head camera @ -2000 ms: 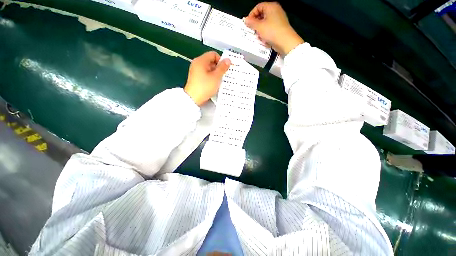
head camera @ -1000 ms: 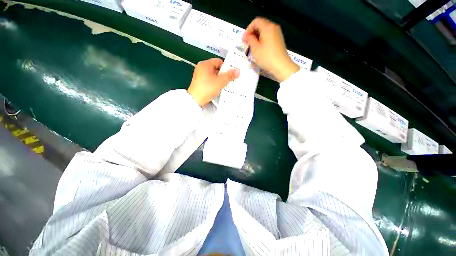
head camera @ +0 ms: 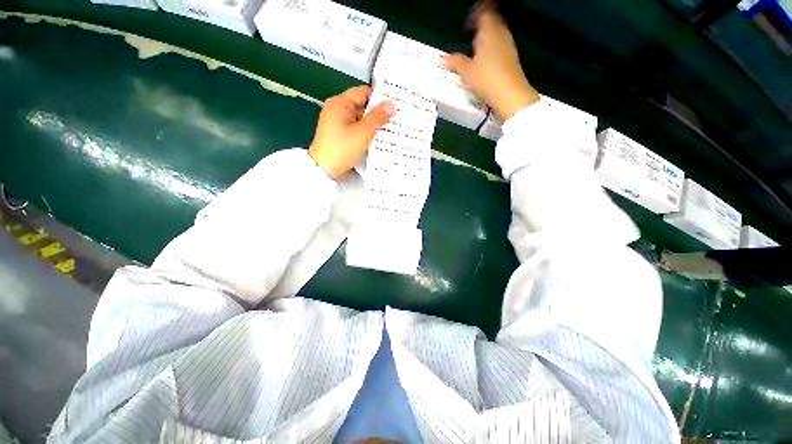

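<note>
My left hand [head camera: 347, 132] pinches the top of a long white label strip [head camera: 395, 169] with rows of short black print. The strip hangs toward my body, and its lower end is blank. My right hand [head camera: 493, 62] is at a white carton [head camera: 412, 68] on the belt, its thumb at the carton's top face and its fingers spread beyond the far side. The fingertips are blurred. No label shows in my right hand. The strip's top end overlaps the carton's near side in view.
More white cartons with blue lettering stand in a row on the dark green belt, to the left [head camera: 321, 36] and right [head camera: 641, 169]. The glossy green bench [head camera: 174, 130] has a worn pale edge. Grey floor with yellow-and-black tape [head camera: 39, 243] is at left. A dark bar [head camera: 751, 265] is at right.
My right hand has moved from the strip's top to the carton on the belt, and its fingers have spread. The cartons have shifted along the belt. The strip and my left hand have moved slightly left.
</note>
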